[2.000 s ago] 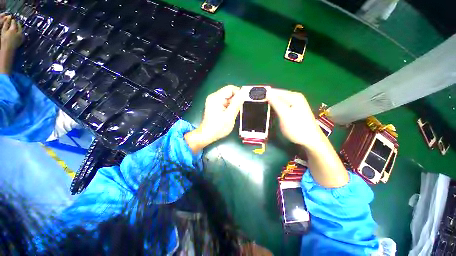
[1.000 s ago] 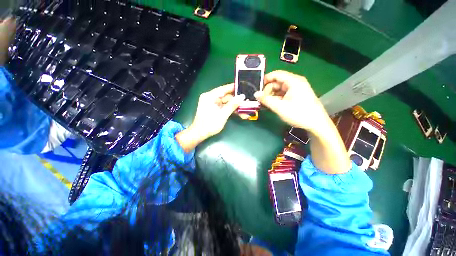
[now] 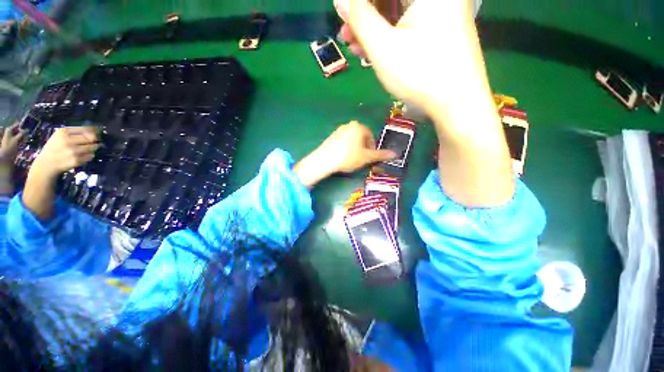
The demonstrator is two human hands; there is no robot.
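Note:
My left hand (image 3: 341, 154) is low over the bench. One fingertip rests on the dark screen of a pale-bordered display module (image 3: 395, 144); I cannot tell whether it grips it. Below lie overlapping red-edged modules with orange tabs, the nearest with a shiny screen (image 3: 375, 241). My right hand (image 3: 419, 62) reaches forward and is cut off by the top edge. Something dark red (image 3: 388, 9) shows by its fingers; I cannot tell whether it is held. A module (image 3: 328, 57) lies just left of this hand.
Stacked black trays (image 3: 167, 120) stand at left, with another person's hand (image 3: 69, 149) over them. A module stack (image 3: 515, 138) is right of my right forearm. Several modules lie along the dark band. A white round item (image 3: 562, 285) and a white sheet (image 3: 632, 218) are at right.
The module is no longer between both hands. My right hand has moved forward to the top edge. My left hand has moved to the modules on the bench. The view has shifted.

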